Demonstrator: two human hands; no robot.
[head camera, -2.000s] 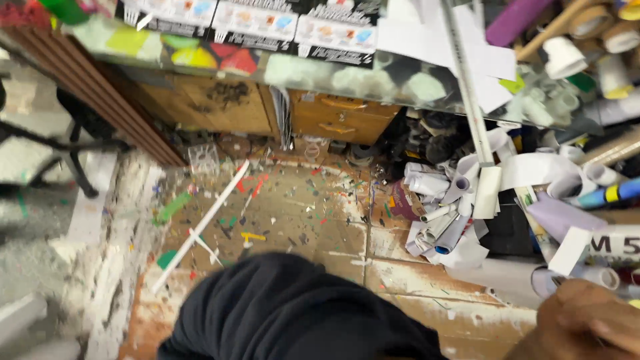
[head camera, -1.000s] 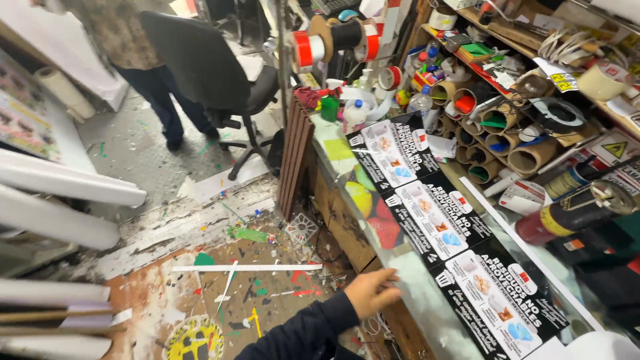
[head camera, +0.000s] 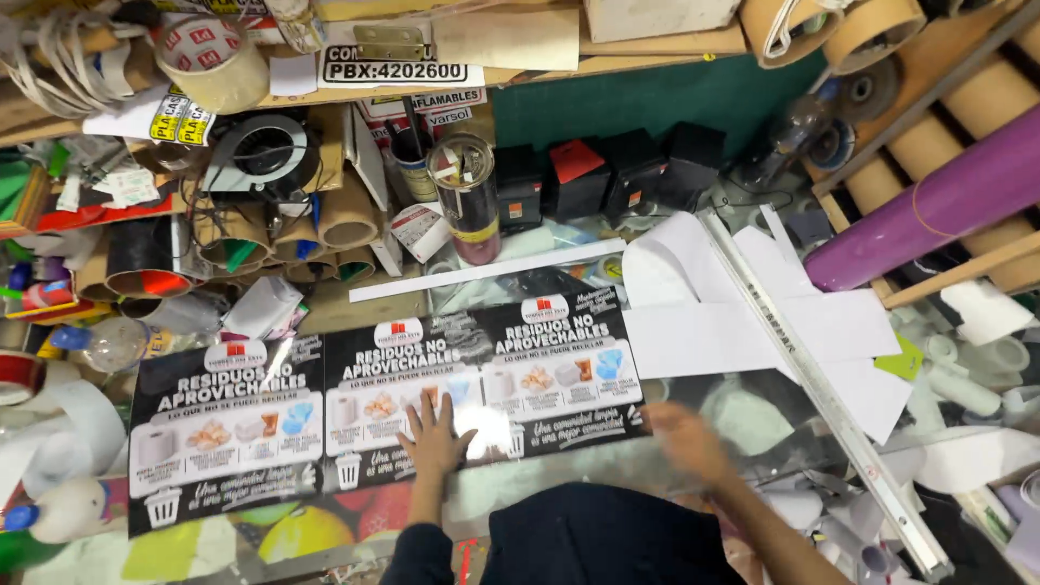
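Note:
Three black-and-white printed sign panels (head camera: 406, 390) lie side by side along the glass-topped workbench (head camera: 601, 479). My left hand (head camera: 436, 439) rests flat on the middle panel, fingers spread, holding nothing. Just past the right end of the panels is my right hand (head camera: 682, 439), blurred and partly curled; whether it holds anything I cannot tell. White paper sheets (head camera: 691, 337) lie to the right, and a long metal ruler (head camera: 812, 382) crosses them at a slant. Behind the panels lies a narrow white strip (head camera: 487, 270).
A clear jar with a dark purple base (head camera: 465, 199) stands behind the strip. Several cardboard tubes (head camera: 345, 218) fill the back left shelf, under a roll of tape (head camera: 213, 61). A purple roll (head camera: 926, 199) juts in at right. Plastic bottles (head camera: 106, 343) lie at left.
The view has swung over the bench. My left hand is now on the middle panel. A second ago one hand was at the bench edge beside the panels.

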